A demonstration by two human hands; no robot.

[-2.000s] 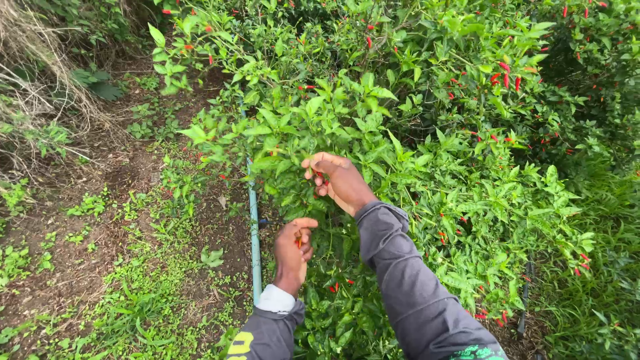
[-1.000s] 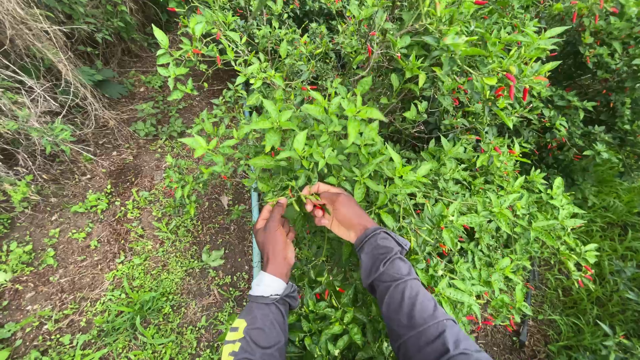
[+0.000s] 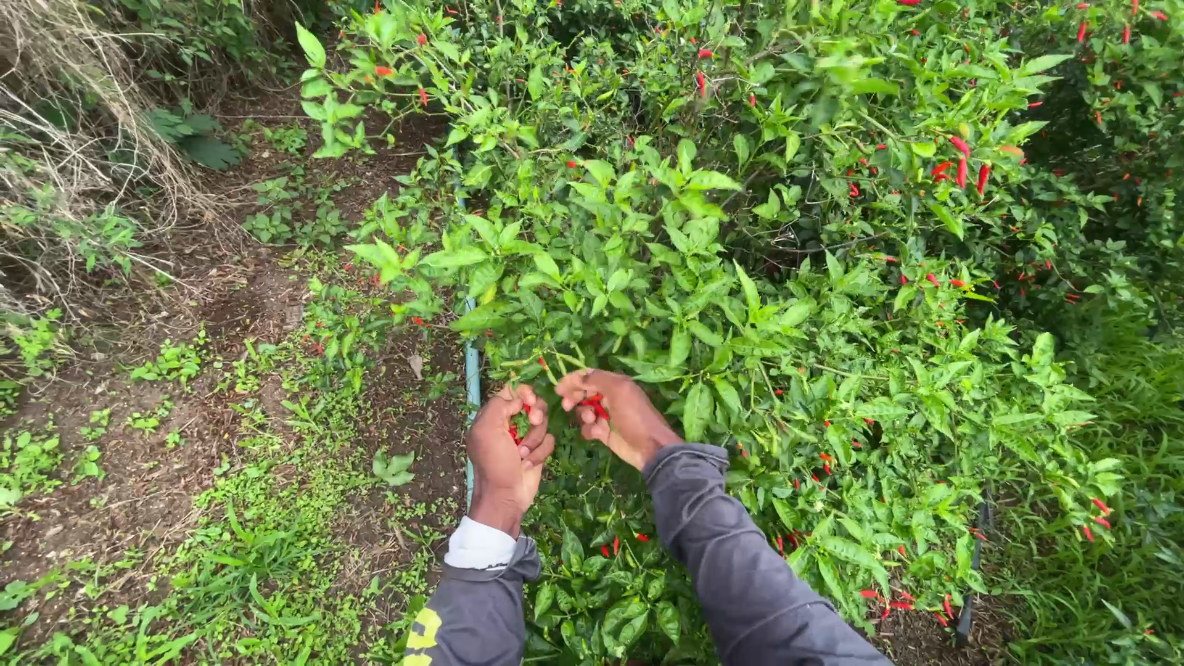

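Note:
Small red chili peppers show between the curled fingers of my left hand (image 3: 509,446), at the left side of a leafy chili pepper bush (image 3: 684,277). Just to its right, my right hand (image 3: 615,414) holds red chili peppers (image 3: 595,405) in its fingers, close to a green stem of the bush. A small gap separates the two hands. More red chilies (image 3: 962,168) hang from branches at the upper right, and others (image 3: 893,603) hang low at the right.
A blue-green pipe (image 3: 473,370) runs along the ground at the bush's left edge. Left of it lies soil with low weeds (image 3: 250,564), and dry brush (image 3: 83,120) stands at the upper left. A dark pipe (image 3: 973,564) and grass (image 3: 1064,573) are at the right.
One second ago my hands were close together at a stem; now they are a little apart and lower. Red chilies show in both hands now.

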